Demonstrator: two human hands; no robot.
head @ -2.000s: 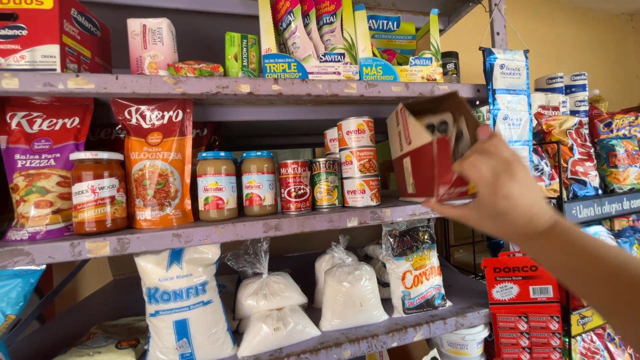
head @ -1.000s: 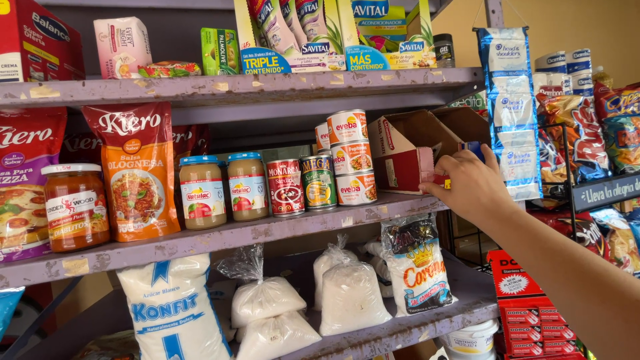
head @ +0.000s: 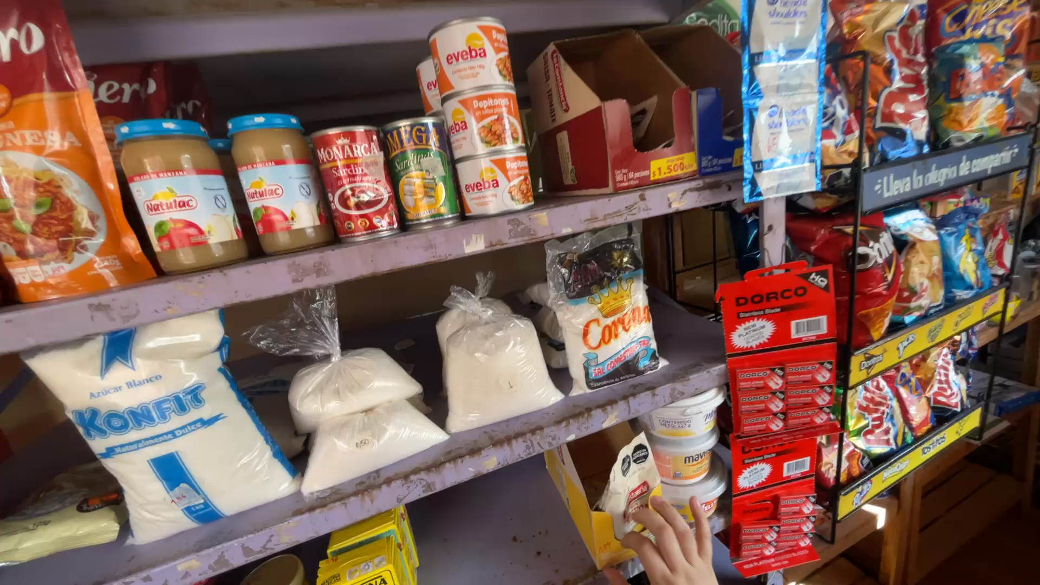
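Note:
Low in the view, a hand, which looks like my right hand point(head: 673, 540), is raised with its fingers spread over the front of a white pouch point(head: 630, 479). Whether the fingertips touch the pouch cannot be told. The pouch leans in a yellow cardboard display box point(head: 587, 520) on the lowest visible shelf. White tubs point(head: 682, 455) are stacked just behind and to the right. On the upper shelf, the red cardboard box point(head: 609, 146) stands beside the stacked Eveba cans point(head: 487, 122), with no hand on it. My left hand is not in view.
Metal shelves point(head: 455, 236) with chipped purple paint cross the view. They hold Natulac jars point(head: 187, 199), sardine cans point(head: 357, 183), a Konfit sugar bag point(head: 162, 422) and tied clear bags point(head: 496, 366). Red Dorco blade cards point(head: 780, 349) hang at right beside a wire snack rack point(head: 861, 284).
My right hand has let go of the red box, which was in the air and now stands on the upper shelf, and has moved down to the white pouch. The view has swung downward.

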